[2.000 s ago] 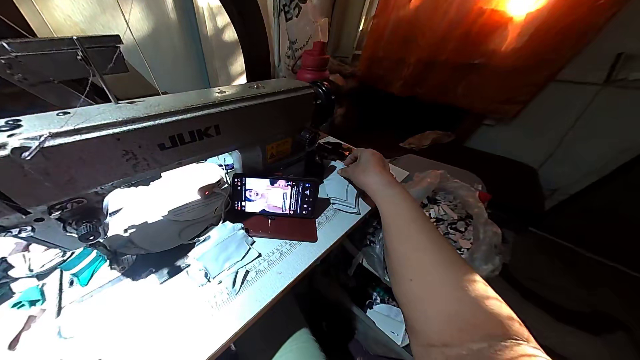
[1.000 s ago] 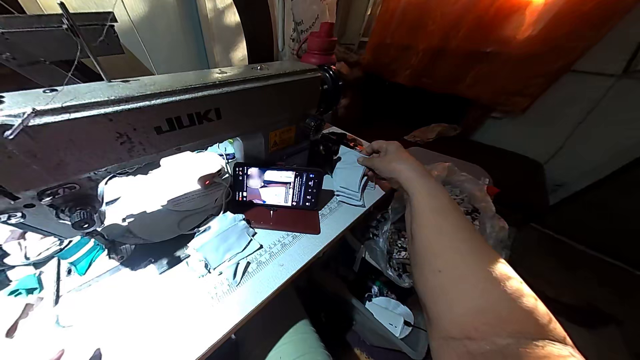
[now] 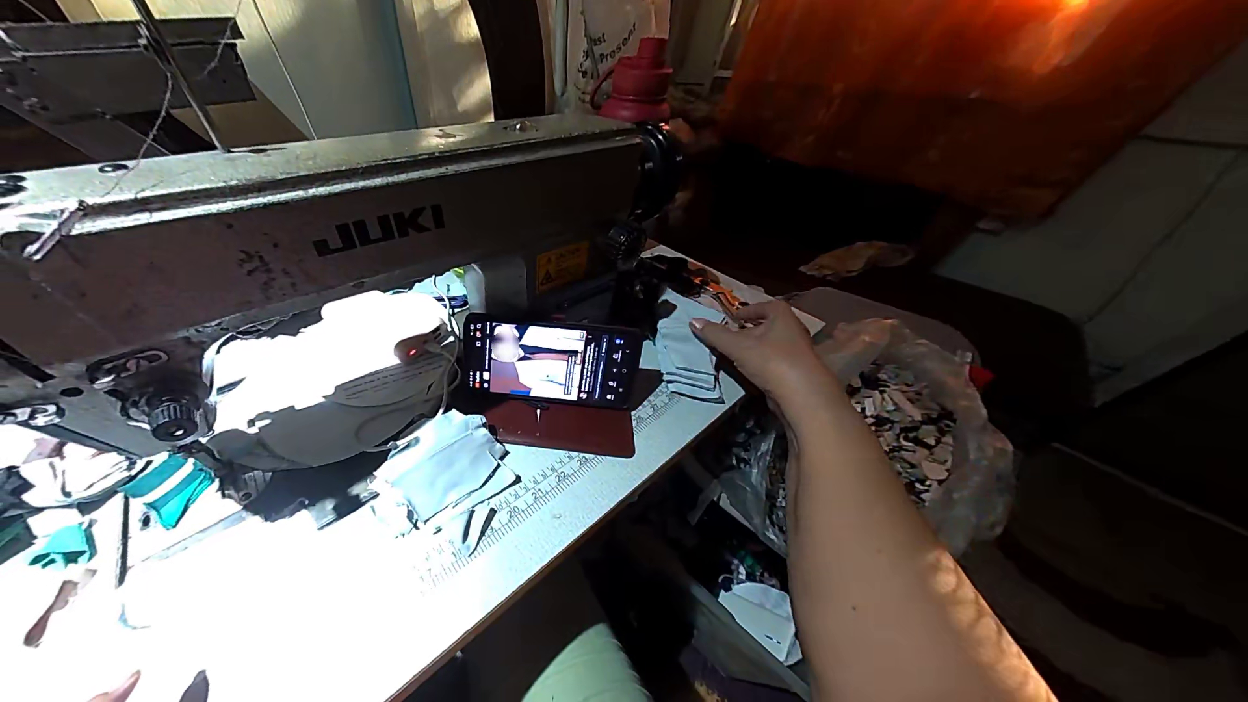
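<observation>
My right hand (image 3: 760,341) reaches over the far right end of the table, its fingertips close together at an orange-handled tool (image 3: 717,291), perhaps scissors; whether they grip it cannot be told. Just left of that hand lies a stack of pale fabric pieces (image 3: 687,346). Only a fingertip of my left hand (image 3: 117,688) shows at the bottom left edge, over the brightly lit table. A phone (image 3: 551,361) with a lit screen stands in a dark red flip case (image 3: 565,429). Another pale fabric stack (image 3: 448,468) lies left of the case, beside the ruler markings.
A Juki industrial sewing machine (image 3: 390,214) spans the back of the table (image 3: 546,526). Green and white fabric scraps (image 3: 171,487) lie at left. A clear plastic bag (image 3: 975,458) of small scraps sits beyond the table's right edge. A pink bottle (image 3: 639,83) stands behind the machine.
My right hand stays near the far right pale stack, with its fingers shifted slightly. A fingertip of my left hand shows at the bottom left, where two seconds ago none was visible.
</observation>
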